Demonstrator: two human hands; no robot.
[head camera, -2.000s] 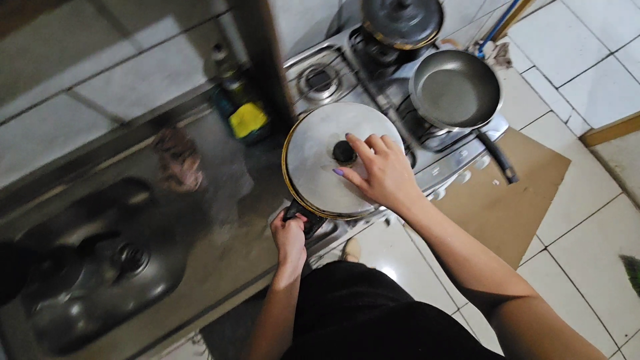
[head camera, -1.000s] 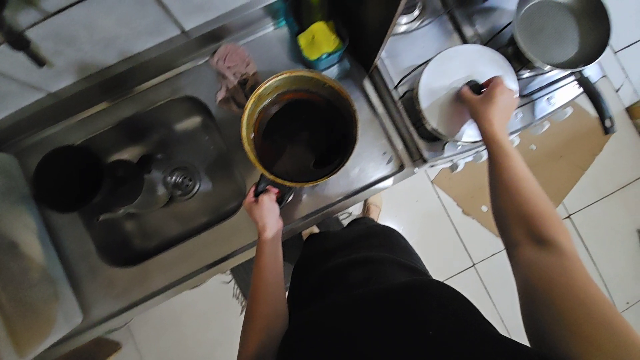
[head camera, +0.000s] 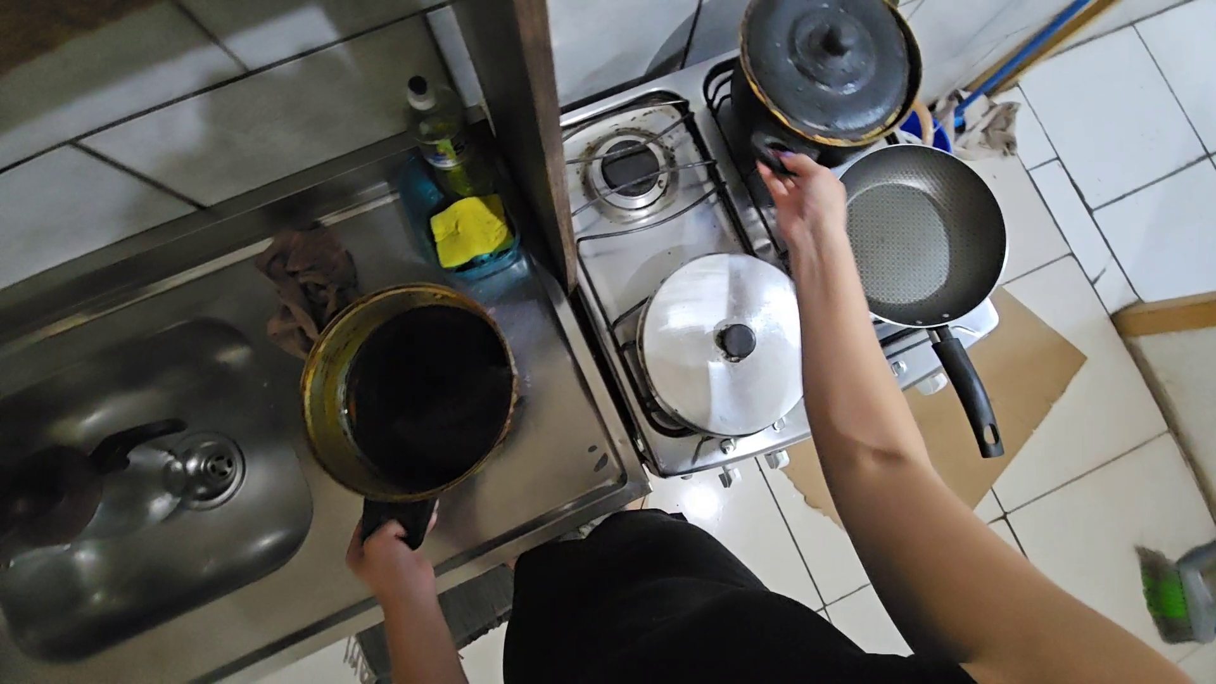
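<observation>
My left hand (head camera: 394, 560) grips the black handle of a deep pot (head camera: 323, 408) with a yellowed inner wall and dark contents, over the steel counter beside the sink. My right hand (head camera: 806, 195) reaches to the back of the stove, its fingers around the black handle of a dark lidded pot (head camera: 826, 66). Below my right forearm, a silver lid (head camera: 717, 332) with a black knob lies at the front left burner. A grey frying pan (head camera: 921, 233) stands at the front right, its handle pointing toward the floor.
The sink (head camera: 237, 370) holds a dark pan (head camera: 57, 494). Behind the deep pot are a brown cloth (head camera: 309, 280), a yellow sponge (head camera: 469, 231) in a blue holder and a bottle (head camera: 442, 142). A wooden panel (head camera: 532, 123) rises between counter and stove (head camera: 636, 247).
My right hand has let go of the silver lid's knob and moved to the back pot's handle. The lid, on the deep pot two seconds ago, is on the stove. My left hand still holds the deep pot.
</observation>
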